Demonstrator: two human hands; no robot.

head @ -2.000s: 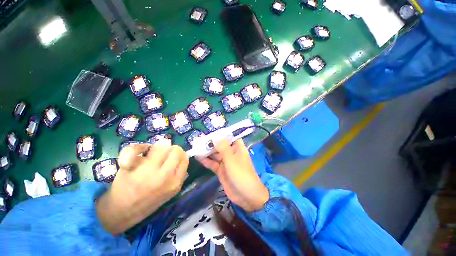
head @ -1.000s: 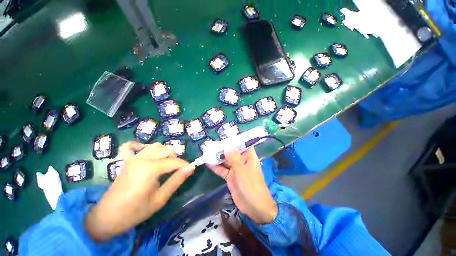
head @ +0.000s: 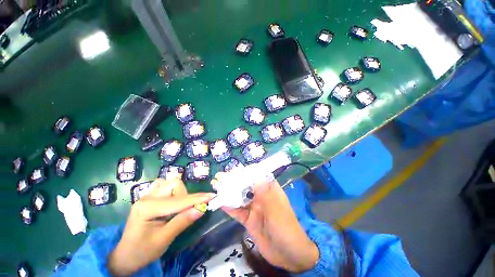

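My right hand [head: 277, 222] holds the white glue dispenser [head: 239, 185], whose green rear end points up and right over the bench edge. My left hand [head: 160, 216] pinches a small yellow piece [head: 202, 207] between thumb and fingertips at the dispenser's front tip. I cannot tell if the piece is attached to the tip. Many black watch units with shiny white patches lie beyond my hands, such as one unit [head: 128, 169] left of centre. One unit is partly hidden behind my left hand.
On the green bench [head: 217, 21] lie a white wipe [head: 72, 212], a clear bag [head: 135, 116], a black glossy rectangle [head: 293, 67] and white paper [head: 418, 32]. A metal post [head: 157, 32] stands behind. A blue stool [head: 361, 165] is beyond the bench edge.
My left fingertips have moved to the dispenser tip, and a yellow piece now shows between them. The dispenser has turned in my right hand. The view has shifted, so the bench items appear lower and further right.
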